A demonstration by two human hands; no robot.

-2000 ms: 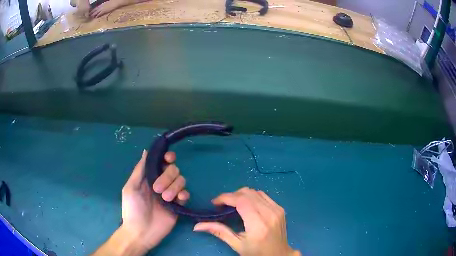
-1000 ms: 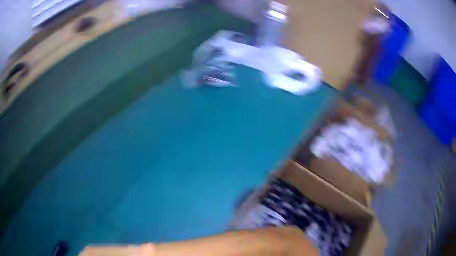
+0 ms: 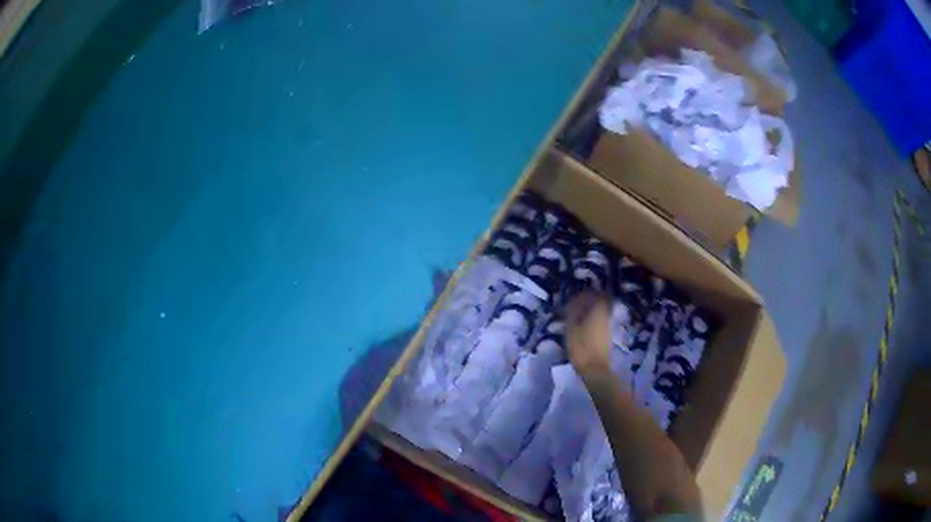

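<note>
An open brown carton of yokes (image 3: 730, 382) stands at the right of the bench. Rows of black curved yokes (image 3: 551, 250) lie in it between white packing sheets (image 3: 480, 377). My right hand (image 3: 589, 324) reaches down into the carton, its fingers among the yokes near the middle. The hand is blurred, and whether it grips a yoke cannot be told. My left hand is out of the picture. The headband does not show.
The blue-green bench surface (image 3: 235, 265) lies at the left, its edge running along the carton. A scrap carton (image 3: 664, 178) with crumpled white wrapping (image 3: 704, 117) stands behind. A blue bin (image 3: 893, 76) is at the upper right. Yellow-black tape (image 3: 880, 382) marks the floor.
The view has swung right and down from the bench to the carton. Both hands held the headband two seconds ago; now only my right hand shows, inside the carton.
</note>
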